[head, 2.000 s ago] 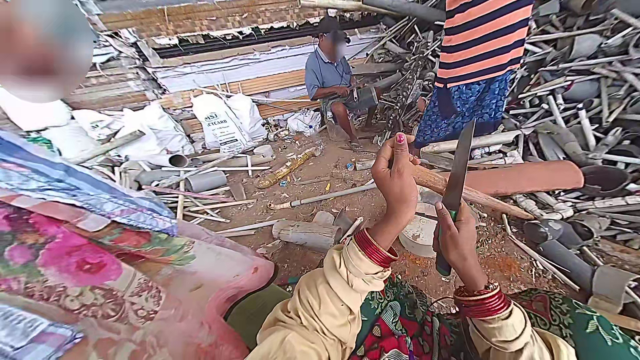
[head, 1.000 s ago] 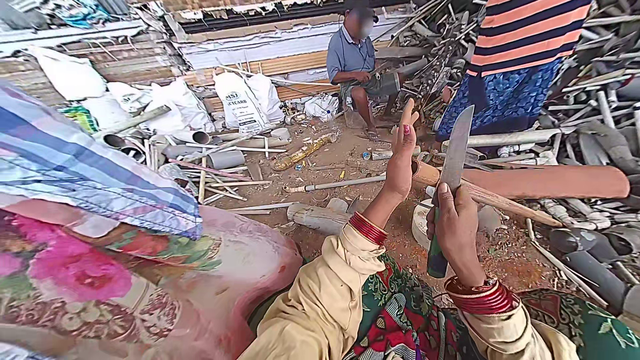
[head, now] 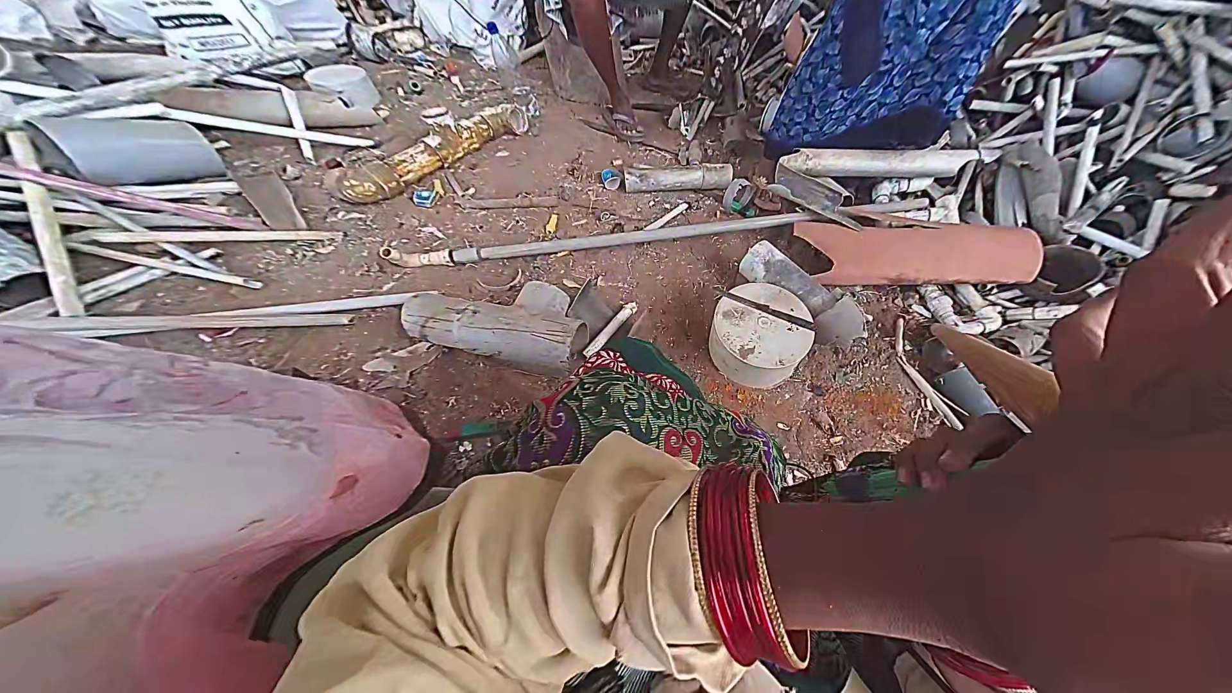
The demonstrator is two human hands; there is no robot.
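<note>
My left hand (head: 1145, 385) is very near the camera at the right edge, blurred and cut off by the frame; what its fingers do is hidden. The left forearm, with red bangles (head: 741, 568) and a beige sleeve, crosses the lower view. Beyond it, my right hand (head: 953, 452) is closed around the green handle of a knife (head: 866, 484), whose blade is mostly hidden behind the left arm. A brown wooden piece (head: 1001, 373) shows just above the right hand.
A round off-white plastic container (head: 760, 337), a cut grey pipe (head: 496, 332) and a terracotta-coloured pipe piece (head: 929, 252) lie on the dirt. Heaped pipes (head: 1088, 125) stand at the right. A pink-stained cloth bundle (head: 192, 500) is at left. A person's legs (head: 602, 58) show at the top.
The view has tilted down strongly. My left hand, upright in front of me before, is now close to the camera at the right. The knife blade, plainly visible earlier, is now mostly hidden.
</note>
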